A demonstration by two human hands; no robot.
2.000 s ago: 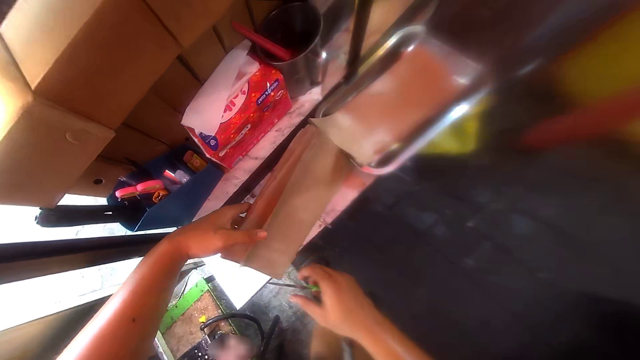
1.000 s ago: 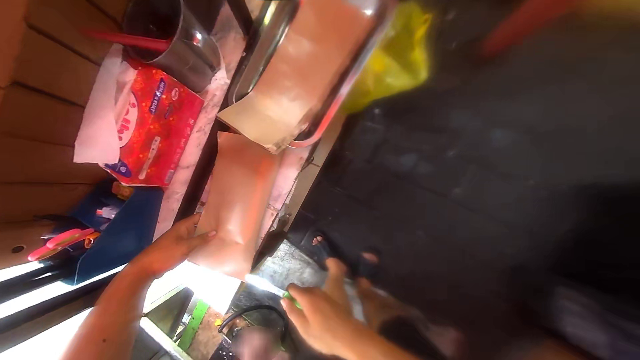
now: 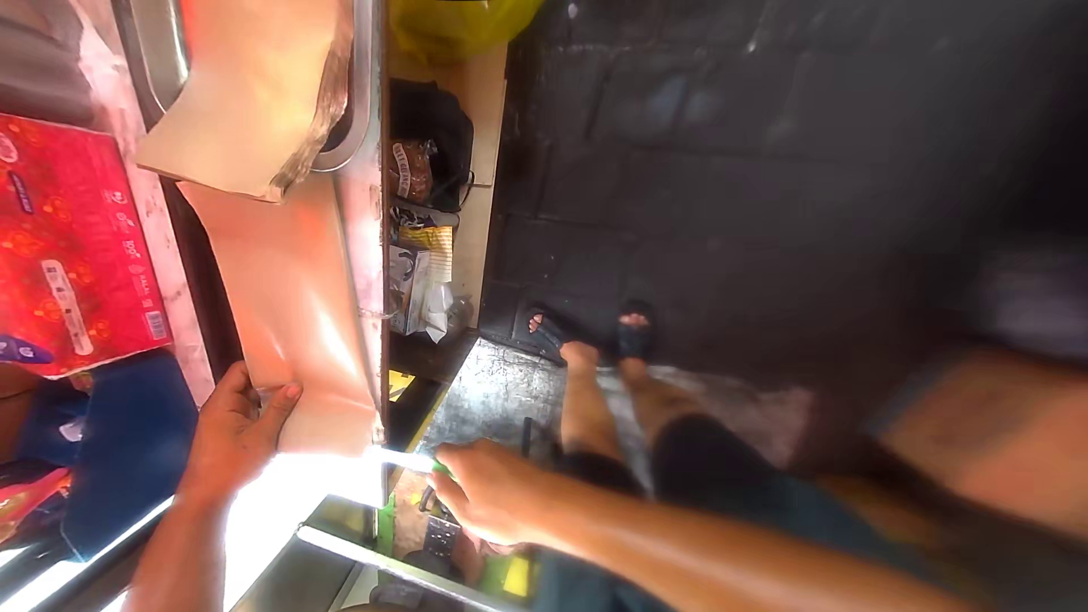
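Observation:
Brown paper sheets (image 3: 297, 297) lie folded along the narrow counter. My left hand (image 3: 242, 421) rests at their near left edge, thumb on top and fingers at the side. At the near right corner of the paper, my right hand (image 3: 489, 489) is closed on a thin tool with a green handle (image 3: 440, 467); its bright blade or shaft (image 3: 404, 460) reaches the paper's edge. Whether it is a knife is unclear from the glare. Farther up, a stack of brown paper (image 3: 255, 102) lies in a metal tray (image 3: 361, 110) and overhangs its near end.
A red tissue pack (image 3: 76, 246) and a dark blue holder (image 3: 127, 442) stand at left. Below the counter's right edge, a shelf (image 3: 467, 255) holds a black bag (image 3: 429, 127) and packets. A yellow plastic bag (image 3: 459, 25) is above. A blurred brown box (image 3: 994, 433) is at right.
The view has swung and come closer. My left hand stays at the paper, while my right hand with the green-handled tool is now beside the paper's near right corner.

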